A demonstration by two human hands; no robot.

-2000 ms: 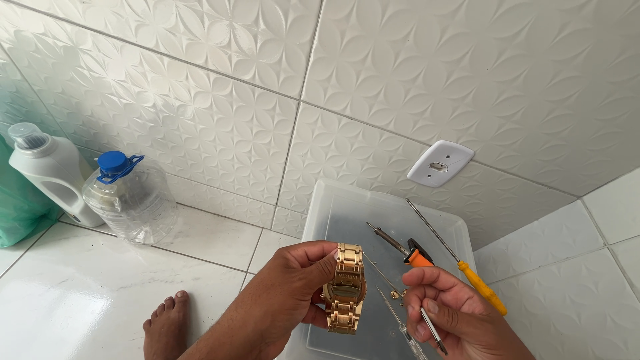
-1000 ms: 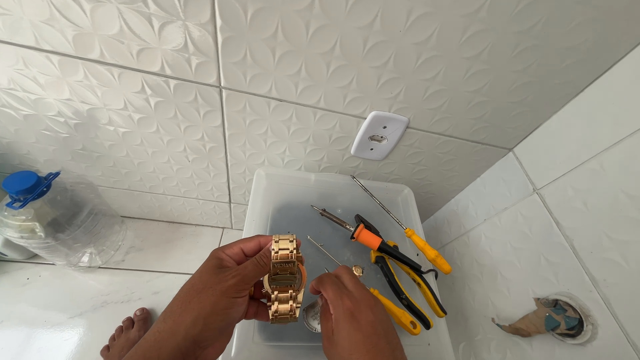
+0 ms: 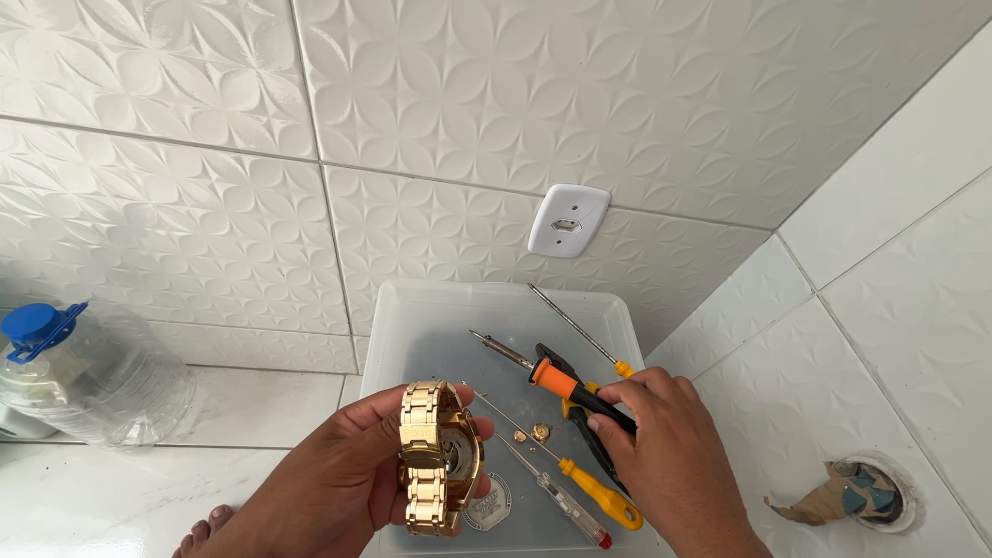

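My left hand (image 3: 349, 473) holds a gold-coloured wristwatch (image 3: 438, 457) by its metal bracelet, and inner parts show where its back is off. The fingers of my right hand (image 3: 659, 449) close on the black handle of a soldering iron (image 3: 554, 378) with an orange collar. Under it lie black and yellow pliers (image 3: 585, 430). A long screwdriver (image 3: 577, 324) reaches to the right hand's knuckles. Nearer me are a yellow-handled screwdriver (image 3: 593, 488), a clear-handled tester screwdriver (image 3: 570, 508), small gold parts (image 3: 540, 432) and a round metal watch back (image 3: 490, 504).
The tools lie on a translucent plastic box lid (image 3: 434, 298) against the tiled wall. A white socket plate (image 3: 570, 221) is above it. A clear bottle with a blue cap (image 3: 101, 380) stands at left. At right, a pipe opening (image 3: 876, 492) holds brown material. A bare foot shows below.
My right hand has moved from beside the watch to the soldering iron and taken hold of its handle. My left hand still holds the watch. The round metal back is in fuller view.
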